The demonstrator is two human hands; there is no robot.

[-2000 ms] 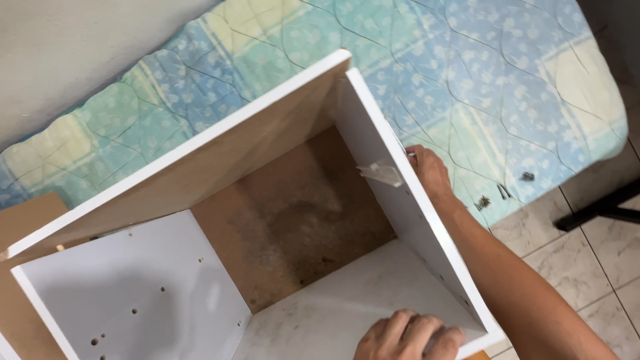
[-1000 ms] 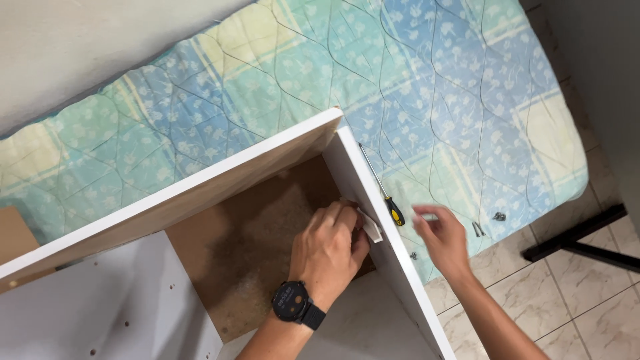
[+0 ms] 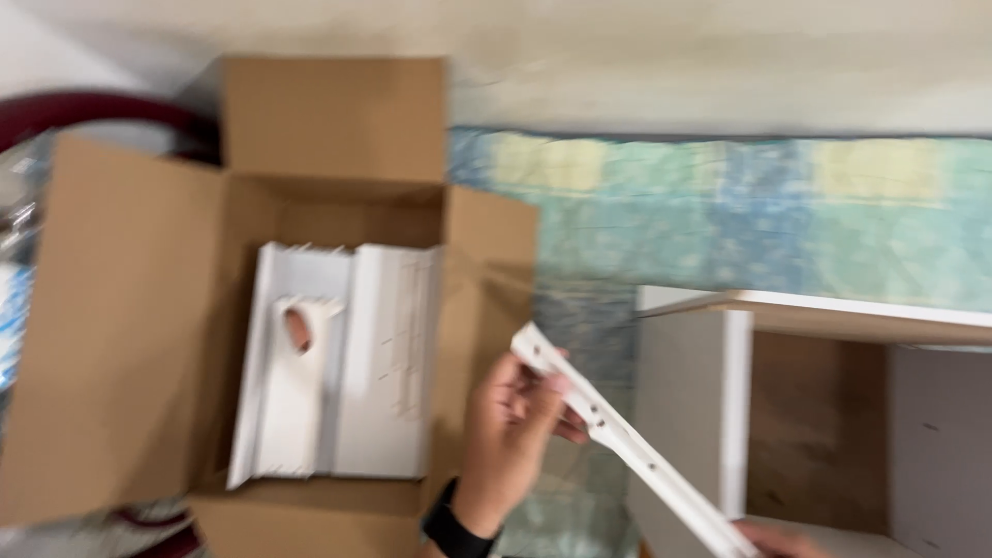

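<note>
My left hand (image 3: 521, 418), with a black watch strap on its wrist, grips a long white strip with holes (image 3: 651, 465) near its upper end. My right hand (image 3: 779, 539) is at the strip's lower end, at the bottom edge of the view; only part of its fingers shows. The strip slants down to the right, in front of a white panel cabinet (image 3: 736, 418) with a brown inner back. To the left, an open cardboard box (image 3: 488, 310) holds white panels (image 3: 387, 364) and a white piece with an oval opening (image 3: 298, 403).
A mattress with a blue, green and yellow patterned cover (image 3: 651, 178) lies behind the cabinet, along a pale wall (image 3: 697, 70). The box's flaps (image 3: 116, 333) spread outward. Clear plastic and a dark red curved object (image 3: 101, 108) are at the far left.
The view has swung far to the left, bringing the cardboard box into sight. Both hands have left the cabinet's side panel and now have the white strip between them.
</note>
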